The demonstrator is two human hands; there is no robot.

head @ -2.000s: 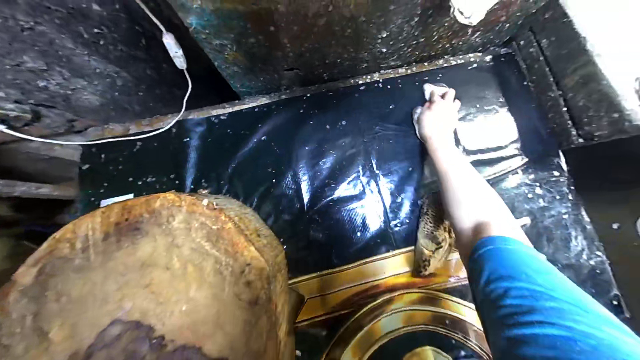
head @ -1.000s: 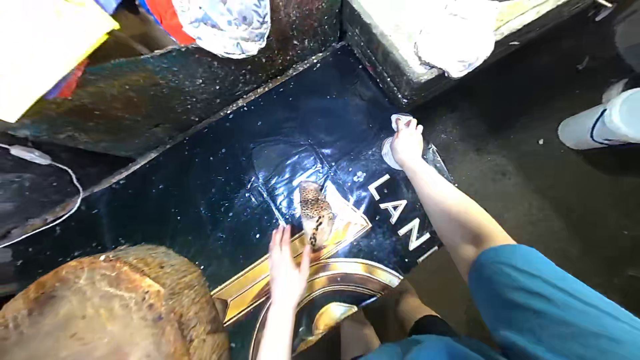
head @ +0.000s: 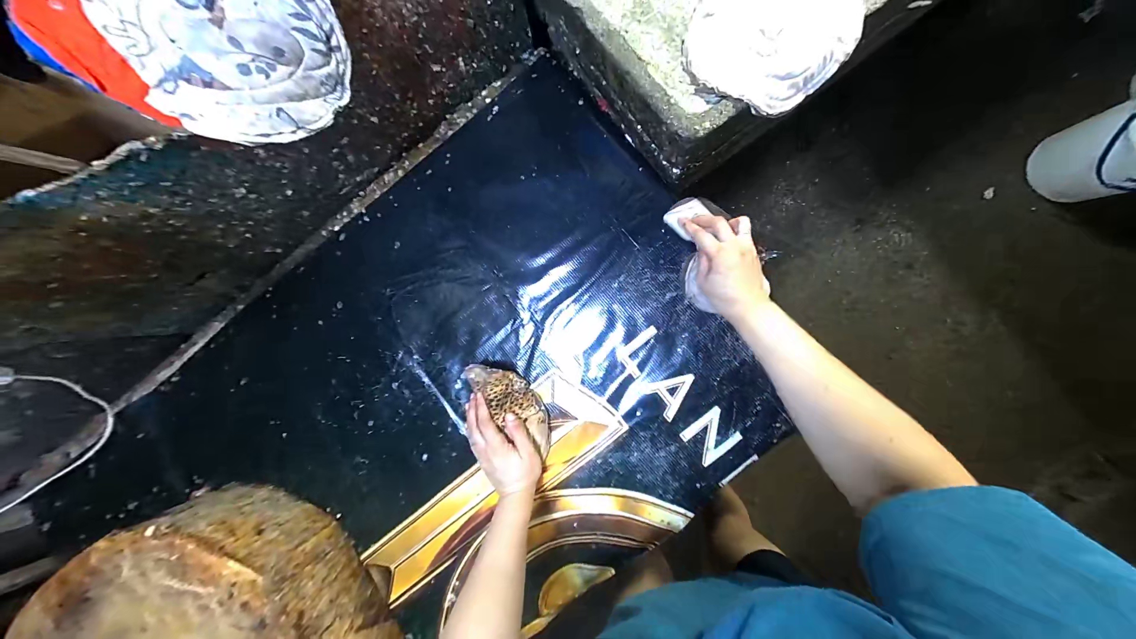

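Observation:
A dark printed plastic sheet (head: 337, 355) with gold shapes and white lettering spreads below me. My right hand (head: 729, 266) grips a crumpled white cloth (head: 688, 217) at the sheet's right edge; part of the cloth shows under the palm. Near the middle, my left hand (head: 506, 448) rests on a brown speckled piece (head: 510, 395), flat and rounded, whose material I cannot tell. The fingers lie over its lower left part, and whether they grip it is unclear.
A round wooden block (head: 213, 568) stands at lower left. Beyond the sheet are a dark paint-spattered panel (head: 266, 195) and a stone-like block (head: 621, 80) bearing a white bundle (head: 772, 44). At right is a white bucket (head: 1078, 155). A white cord (head: 89, 395) hangs at left.
My left hand, beside the speckled piece a second ago, now lies on it. My right hand remains on the cloth near the sheet's edge. The view has swung right since the oldest frame.

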